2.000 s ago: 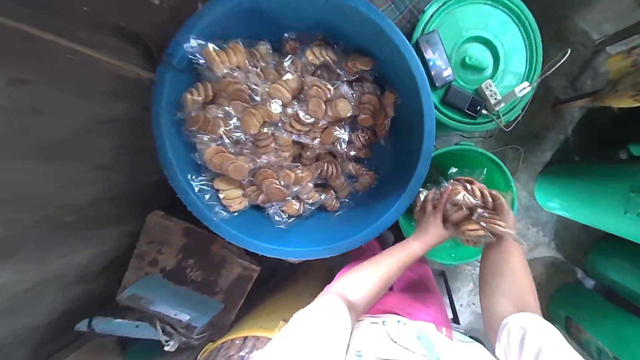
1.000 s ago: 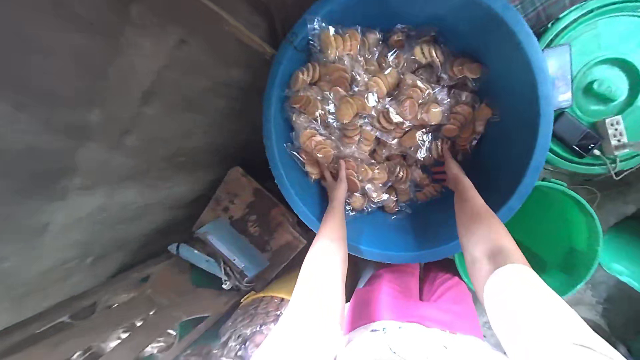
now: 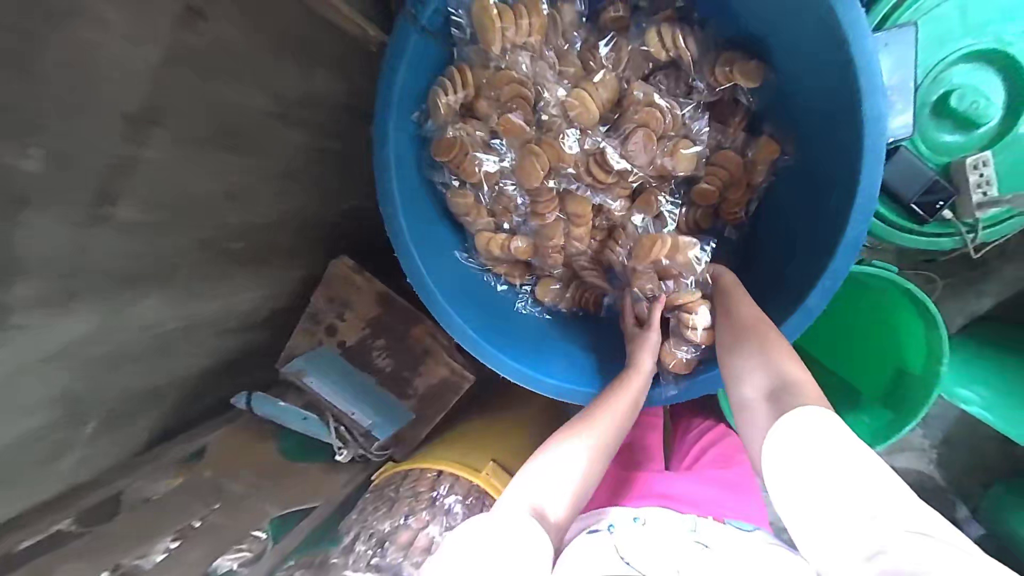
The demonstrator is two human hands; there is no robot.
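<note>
A large blue plastic tub (image 3: pixel 496 336) holds many clear plastic bags of round brown cookies (image 3: pixel 560 176). My left hand (image 3: pixel 642 324) is inside the tub near its lower rim, fingers against the left side of a cluster of cookie bags (image 3: pixel 680 296). My right hand (image 3: pixel 714 276) is at the right side of that cluster; its fingers are mostly hidden behind the bags. The cluster lies between the two hands, raised along the near wall of the tub.
Right of the tub stand a green bucket (image 3: pixel 880 360) and a green lidded container (image 3: pixel 972 100) bearing a black phone (image 3: pixel 918 184) and a power outlet (image 3: pixel 976 180). At lower left are a stained wooden box (image 3: pixel 384 344) and a yellow container (image 3: pixel 472 456) with bagged goods.
Two seconds ago both hands held cookie bags over the green bucket. One second ago they were down in the blue tub, apart; now they are closer together around several bags.
</note>
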